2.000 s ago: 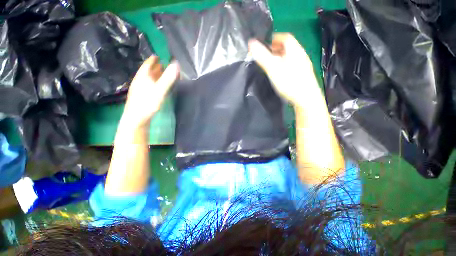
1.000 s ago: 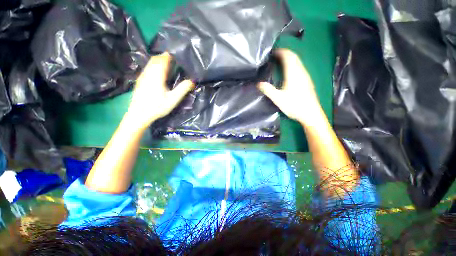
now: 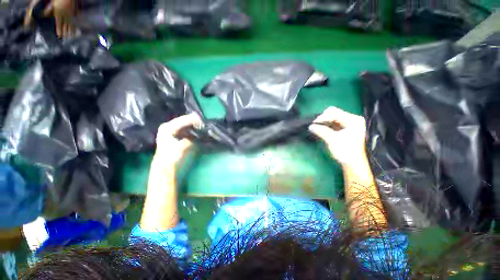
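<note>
A black plastic bag lies on the green side table in front of me. Its far part is a compact grey-black mound; its near part is a gathered dark band, the bag mouth, stretched sideways between my hands. My left hand pinches the left end of the band. My right hand pinches the right end with thumb and fingers. The band is slightly blurred and sags in the middle. The bag's contents are hidden.
Crumpled black bags form a heap at left and another at right. Beyond the table, a darker green conveyor belt carries black packets. Another person's hand is at upper left. A blue container is at lower left.
The near part of the bag, flat before, is now drawn into a narrow band lifted between my hands. My hands have moved apart and closed on its ends. The view has tilted up, showing the belt.
</note>
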